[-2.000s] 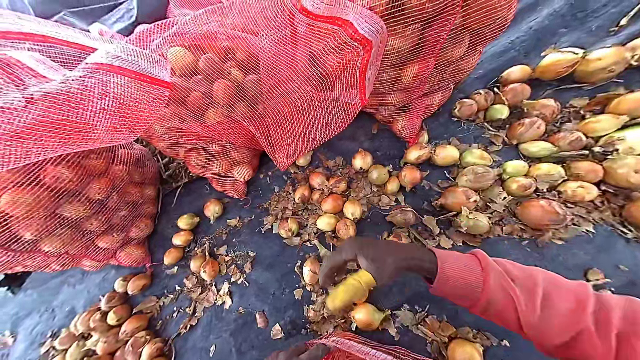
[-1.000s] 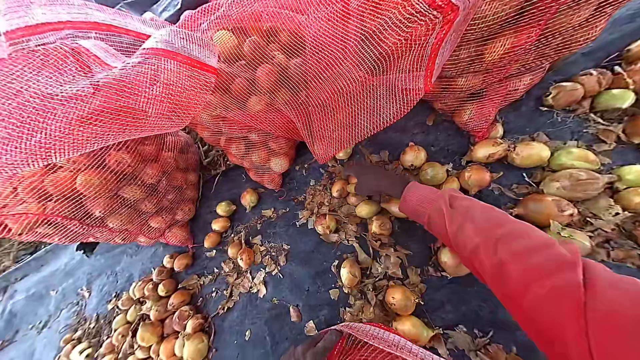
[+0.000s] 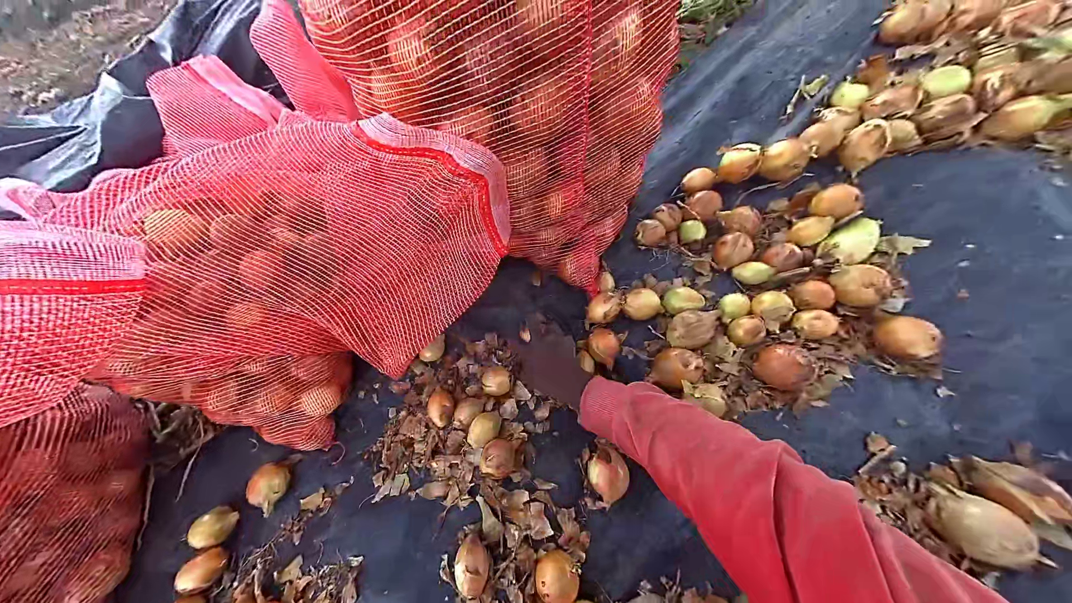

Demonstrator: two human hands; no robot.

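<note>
My right hand (image 3: 551, 364), in a red sleeve, reaches down to the dark ground sheet (image 3: 1005, 251) between two groups of onions. Beside its fingers lies a brown onion (image 3: 603, 345); whether the hand grips one is unclear, as the fingers blur into the sheet. To its left, small onions (image 3: 484, 429) rest among dry skins. Closer to me, another onion (image 3: 607, 474) lies below the wrist. My left hand is outside the view.
Red mesh sacks filled with onions (image 3: 536, 109) (image 3: 276, 251) stand at the upper left and top. More onions (image 3: 783, 366) spread to the right, with a long row (image 3: 946, 113) at the upper right. Large onions (image 3: 980, 528) lie at the lower right.
The view has shifted right. Two seconds ago my right hand held a yellowish onion; that onion is no longer seen in it. My left hand and the mesh at the bottom edge have left view.
</note>
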